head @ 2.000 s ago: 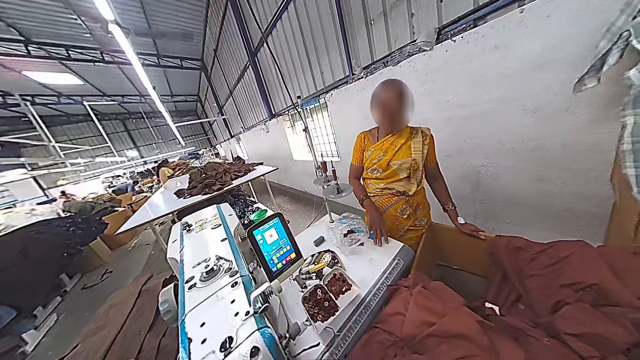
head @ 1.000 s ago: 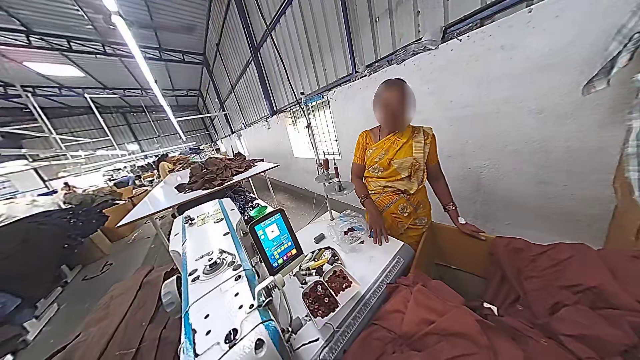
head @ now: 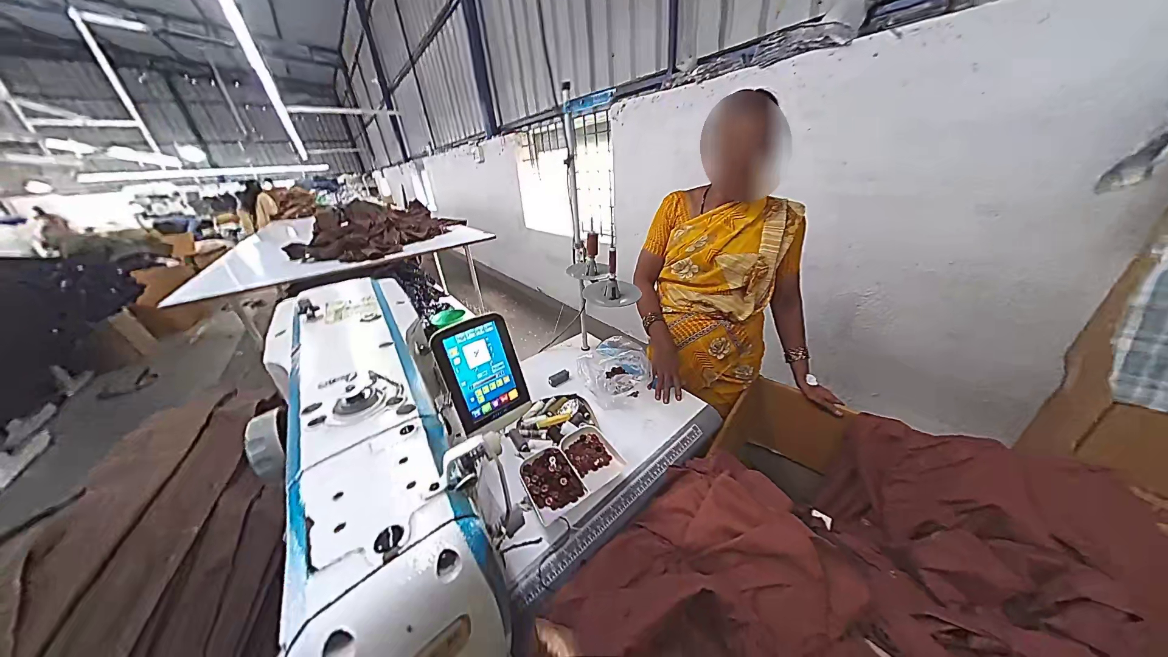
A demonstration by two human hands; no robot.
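Note:
At the bottom edge, a small skin-toned patch (head: 553, 638) shows beside the maroon cloth (head: 721, 566); it is perhaps a fingertip of my left hand, but too little shows to tell its grip. My right hand is out of view. The cloth lies heaped at the lower right, partly over a cardboard box (head: 762, 424). To the left stands a white and blue sewing machine (head: 365, 456) with a lit control screen (head: 480, 370). Two small trays of dark red buttons, a left one (head: 551, 478) and a right one (head: 590, 453), sit on the machine table (head: 662, 422).
Across the table a person in a yellow sari (head: 721, 274) stands with one hand on the table and one on the box rim. Thread cones (head: 612, 265) and a plastic bag (head: 616, 372) are near. Brown cloth (head: 155, 538) lies left; a white table (head: 246, 265) stands behind.
A small skin-toned patch has come into view at the bottom edge beside the maroon cloth. The other person's hands stay where they were, on the table and the box rim.

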